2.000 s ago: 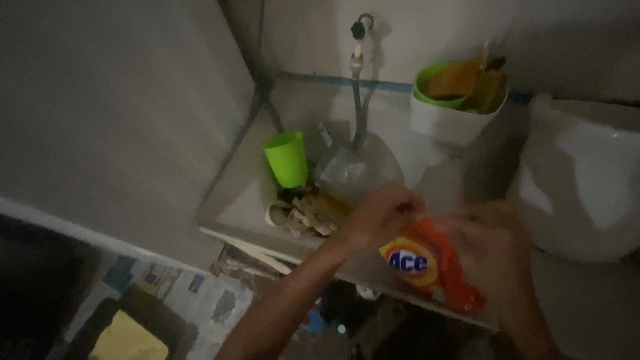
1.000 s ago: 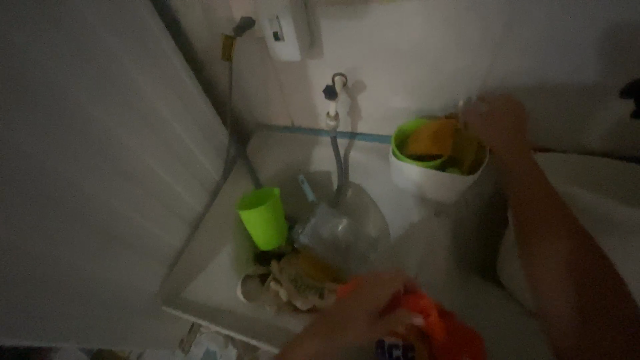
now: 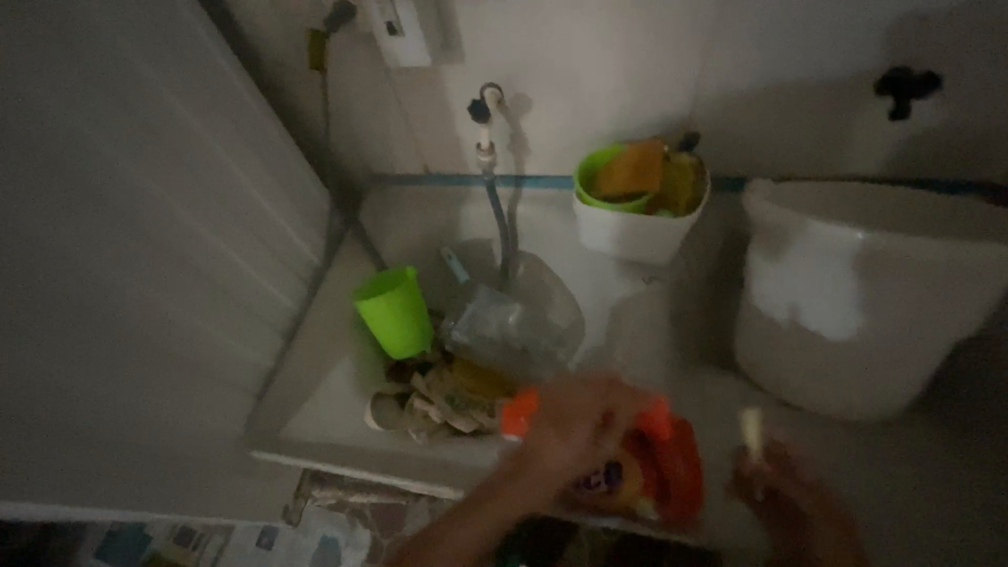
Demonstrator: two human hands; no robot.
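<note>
My left hand (image 3: 579, 413) grips the top of an orange Ace detergent bag (image 3: 677, 472) at the sink's front edge. To the right of the bag, my right hand (image 3: 780, 480) holds a small pale object (image 3: 752, 433), blurred, perhaps a clothespin. Left of the bag, a beige bundle (image 3: 449, 405), perhaps cloth or shoes, lies in the sink. A green plastic cup (image 3: 396, 313) leans just behind it. Beside the cup, a clear plastic container or bag (image 3: 492, 315) sits in the basin near a light-blue handle (image 3: 454, 265).
A wall faucet (image 3: 486, 118) feeds a grey hose (image 3: 500, 216) down into the basin. At the back stands a white container (image 3: 634, 232) with a green cup and an orange sponge (image 3: 630, 169). A large white bucket (image 3: 850, 307) stands at the right, and a pale panel (image 3: 157, 260) borders the left.
My right hand was at the white container a second ago; now it is lower, near the bag, with the small pale object. My left hand has stayed on the orange bag.
</note>
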